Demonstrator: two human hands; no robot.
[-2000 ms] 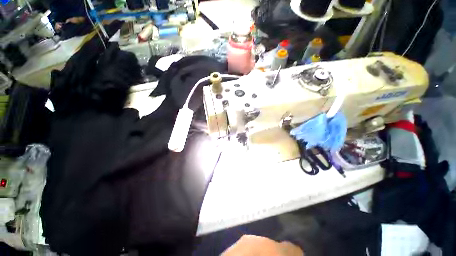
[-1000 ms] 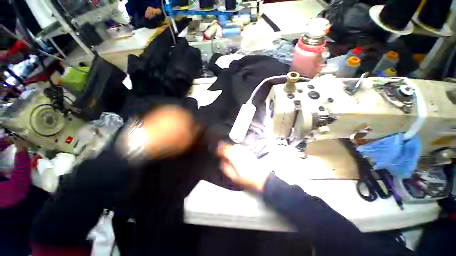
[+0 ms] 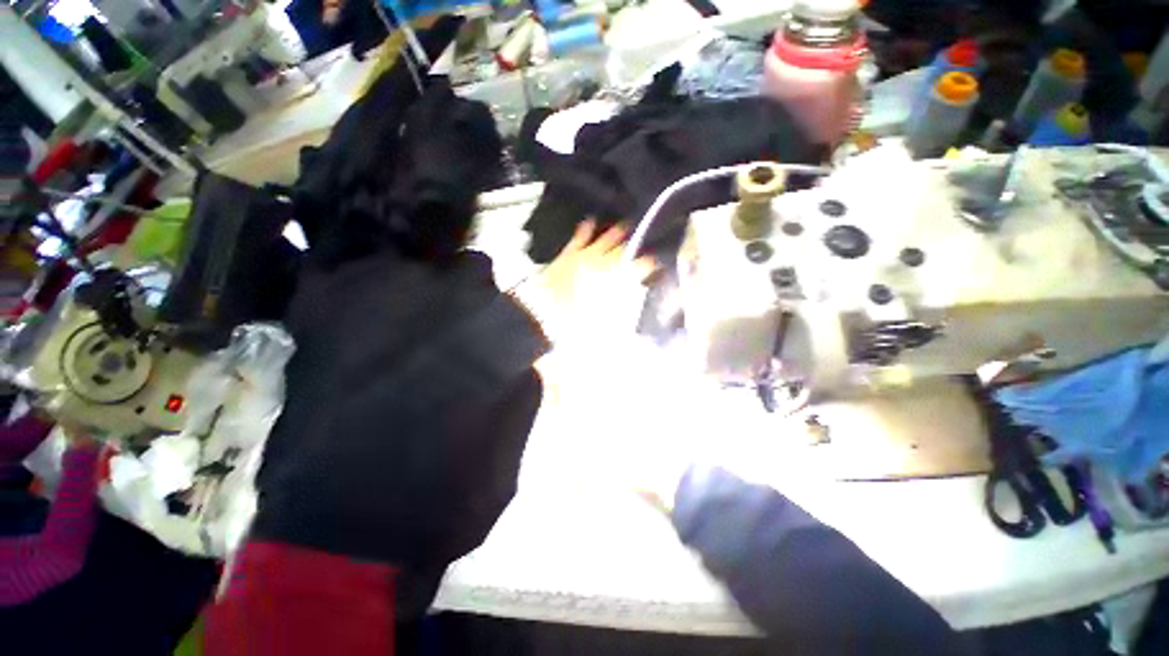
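Note:
My left hand (image 3: 583, 279) reaches over the table left of the machine head, washed out by glare. Its fingers are apart at the near edge of a crumpled black cloth (image 3: 667, 147) behind the lamp cable; nothing shows in it. My right hand (image 3: 660, 491) is almost lost in glare in front of the needle area; only a little of it shows past the dark sleeve, and its fingers cannot be made out. The cream sewing machine head (image 3: 833, 276) stands to the right. Its presser foot area (image 3: 779, 391) is partly blurred by light.
A black cloth heap (image 3: 417, 167) lies beyond my left sleeve. Black-handled scissors (image 3: 1026, 493), a purple pen-like item (image 3: 1097, 515) and a light blue thread tassel (image 3: 1102, 404) are at the right. A pink flask (image 3: 817, 80) and thread cones (image 3: 946, 109) stand behind. Another person's striped sleeve (image 3: 64, 525) is far left.
The view has moved closer to the machine. My left hand has gone forward and right towards the rear cloth. The black cloth seen before beside the needle no longer shows there; white table shows instead.

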